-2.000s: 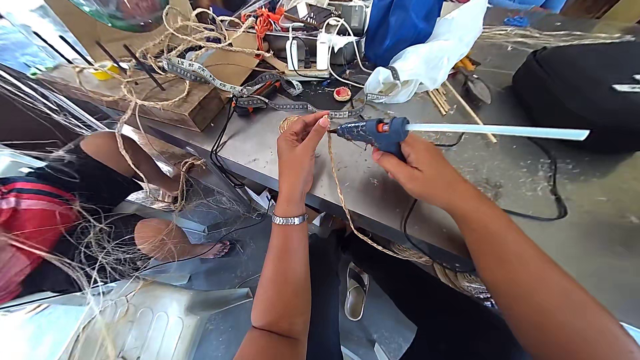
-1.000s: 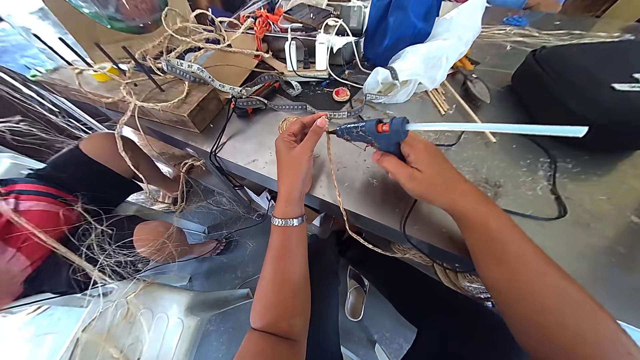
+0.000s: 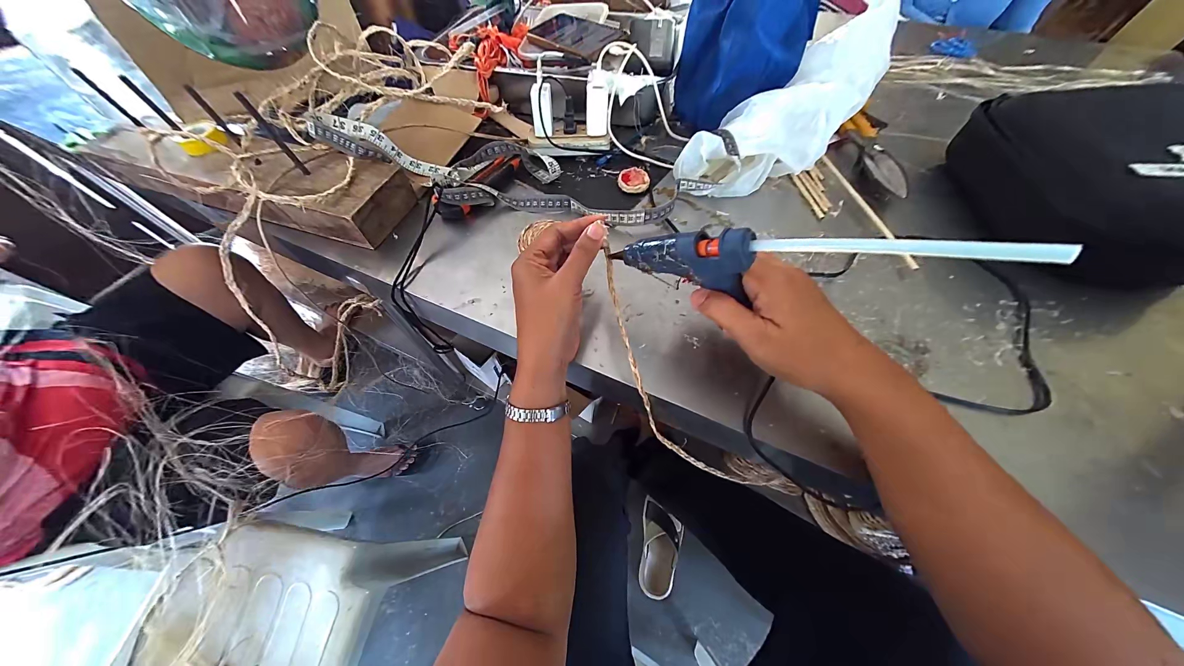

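My right hand grips a blue hot glue gun by its handle, and a long whitish glue stick sticks out of its back end. The nozzle points left and meets, or nearly meets, a braided fibre cord. My left hand pinches that cord near its top between thumb and fingertips. From there the cord hangs over the table edge towards a coiled bundle near my lap. A small woven fibre piece shows behind the left fingers, partly hidden by them.
A measuring tape, a small round red-centred piece and a power strip lie beyond my hands. Left is a wooden block with upright rods; right, a black bag and black cable. Another person sits at left among loose fibres.
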